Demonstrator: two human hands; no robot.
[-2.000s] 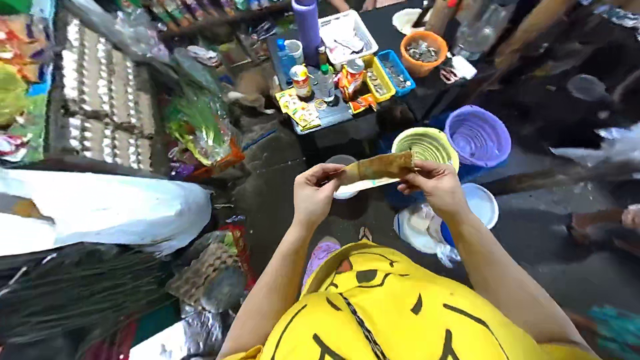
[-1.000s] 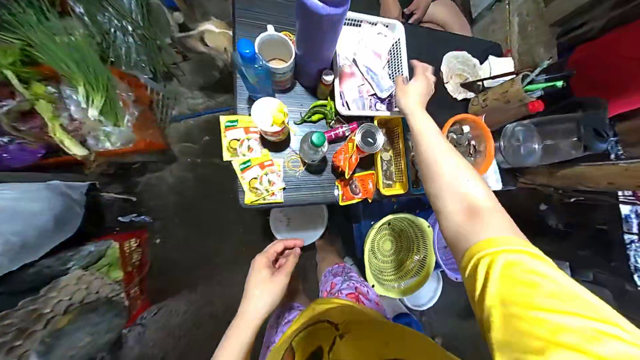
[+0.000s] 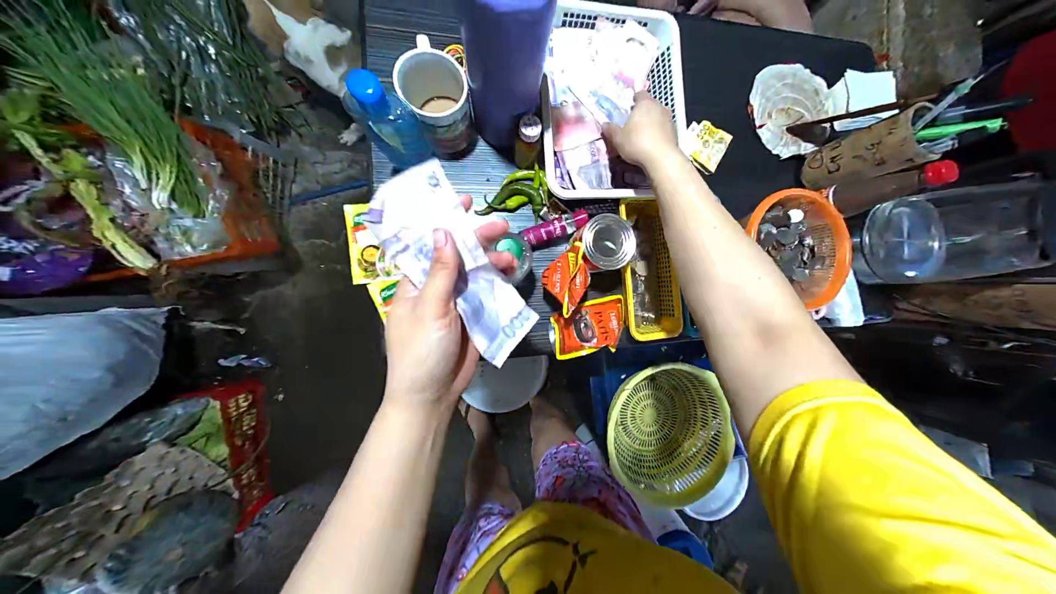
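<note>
Banknotes (image 3: 450, 256) with pale violet and white faces lie fanned in my left hand (image 3: 433, 330), held under the thumb. My right hand (image 3: 643, 132) reaches into a white plastic basket (image 3: 678, 91) on the table, its fingers at the loose banknotes (image 3: 590, 140) inside; whether they grip one cannot be told. Just below the basket is a yellow plastic basket (image 3: 667, 318) with coins. Green chili peppers (image 3: 518, 194), a tin can (image 3: 609, 241) and orange sauce packets (image 3: 587, 326) lie between my hands. An orange basket of coins (image 3: 840, 247) stands right of my right forearm.
A mug (image 3: 429, 82), a blue-capped bottle (image 3: 388, 115) and a tall purple cylinder (image 3: 505, 74) crowd the table's left side. At right are a large clear jar (image 3: 949, 235) and a cardboard holder (image 3: 862, 153). Below stands a yellow-green strainer basket (image 3: 722, 437). Spring onions (image 3: 140, 124) lie at left.
My left hand, with nothing visible in it a second ago, now holds banknotes and is raised over the table. Two seconds ago both hands stretched a brownish strip. My right hand remains at the white basket.
</note>
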